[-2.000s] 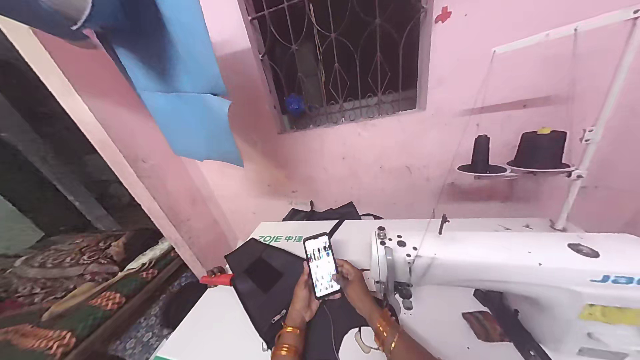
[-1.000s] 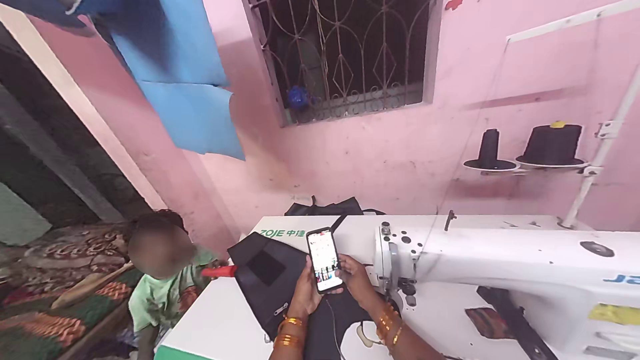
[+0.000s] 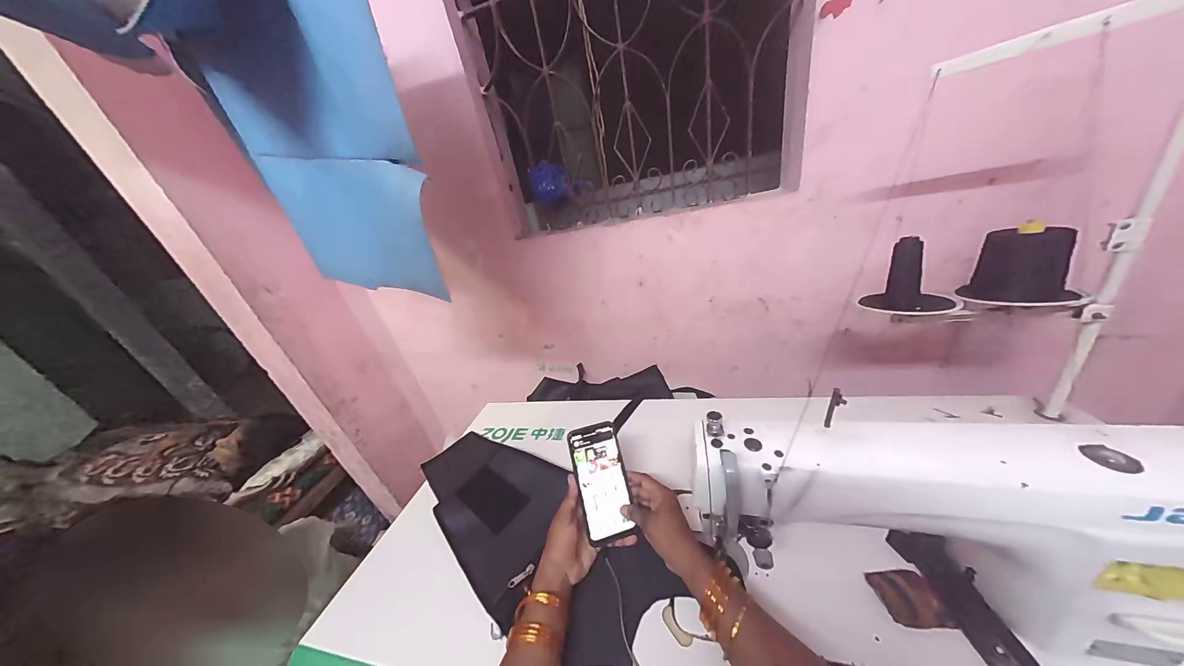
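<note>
A smartphone (image 3: 603, 486) with a lit screen is held over the sewing table. My left hand (image 3: 566, 541) grips its left side and lower edge. At its right side is my right hand (image 3: 659, 518), touching the phone, with a finger or thumb over the lower screen. Black fabric (image 3: 499, 518) with a darker square patch and a zipper pull lies beneath both hands. A thin cord hangs below the phone. Close to my right wrist stands the needle end of a white sewing machine (image 3: 869, 462).
Two black thread cones (image 3: 1022, 266) sit on a stand at the right. More black fabric (image 3: 606, 384) lies at the table's back edge. Blue sheets (image 3: 342, 185) hang upper left. A person (image 3: 176, 583), blurred, is at the lower left. A barred window (image 3: 638, 102) is in the wall.
The person at the left, not in view two seconds ago, now appears larger and lower in the frame. The phone's screen content has changed. My hands stay around the phone.
</note>
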